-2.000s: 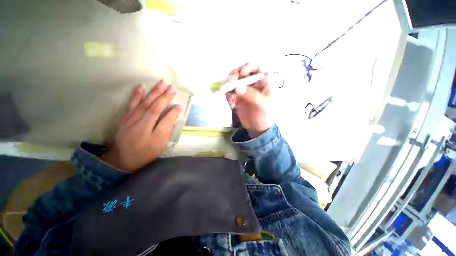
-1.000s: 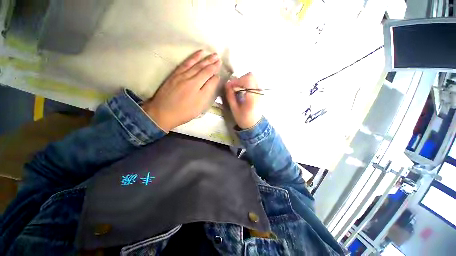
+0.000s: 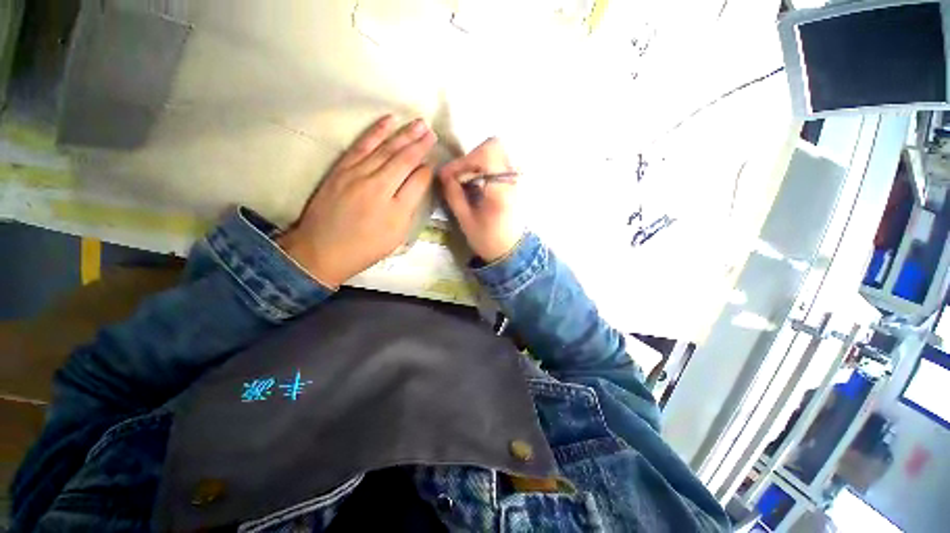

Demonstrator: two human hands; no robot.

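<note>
A large beige cover panel (image 3: 250,94) lies flat on the white table. A darker grey rectangle (image 3: 120,78) shows at its upper left. My left hand (image 3: 370,203) lies flat on the panel near its right end, fingers slightly apart, pressing down and gripping nothing. My right hand (image 3: 481,203) is beside it, closed on a thin dark pen or awl (image 3: 498,178) held like a pencil. Its tip is at the panel's right end, hidden by my fingers. Glare washes out the panel's edge there.
Thread snips (image 3: 651,229) lie on the white table (image 3: 583,281) to the right, near a thin dark cord (image 3: 719,99). A control screen (image 3: 873,57) stands at upper right. Brown cardboard (image 3: 94,323) is at lower left. Pale rails and other equipment stand beyond the table's right side.
The beige panel has shifted right under my left hand since the first frame. My right hand held a thicker white object then; now it holds a thin dark one at the panel's end.
</note>
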